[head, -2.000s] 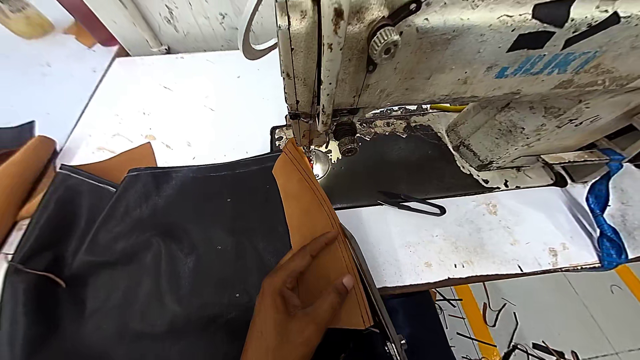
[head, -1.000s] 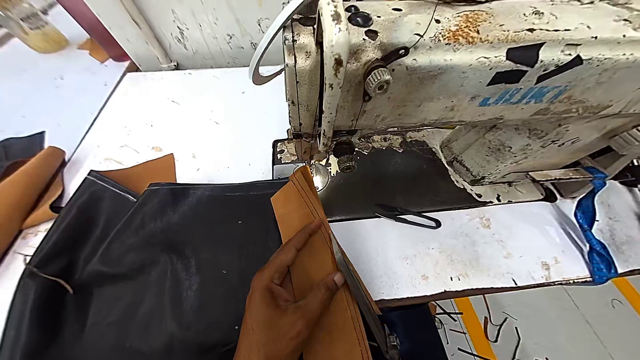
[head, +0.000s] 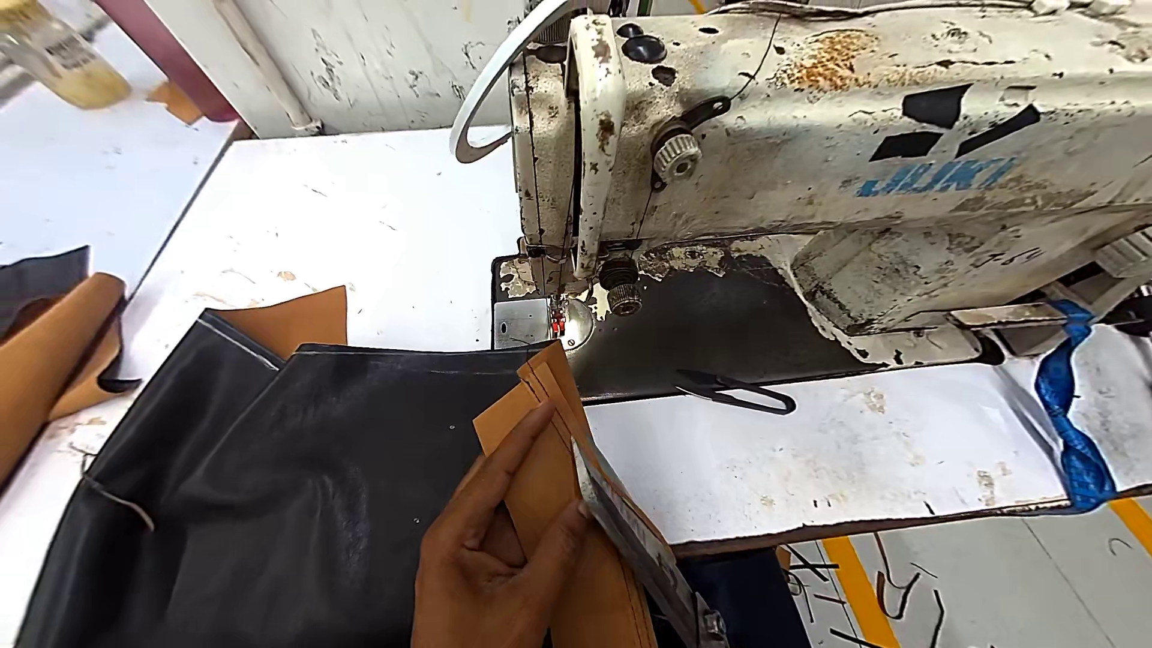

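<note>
My left hand (head: 504, 540) presses on the tan, stitched edge strip (head: 549, 486) of a black leather piece (head: 315, 486), its thumb and forefinger spread along the strip. The blades of metal scissors (head: 630, 540) lie along the strip's seam, their tip beside my thumb. The scissors' handles and my right hand are out of view. Just beyond the strip's upper end is the needle and presser foot (head: 558, 319) of a worn white JUKI sewing machine (head: 828, 126). Small black thread snips (head: 738, 392) lie at the edge of the machine bed.
Rolled tan and black leather pieces (head: 63, 351) lie at the left. A jar (head: 67, 58) stands at the far left. A twisted blue cloth (head: 1071, 414) hangs over the table edge at the right. Dark scraps (head: 900, 585) lie on the floor.
The strip's upper end has come away from the needle, toward me. The scissors have moved up along the strip, and more of their blade shows. My left hand stays on the strip.
</note>
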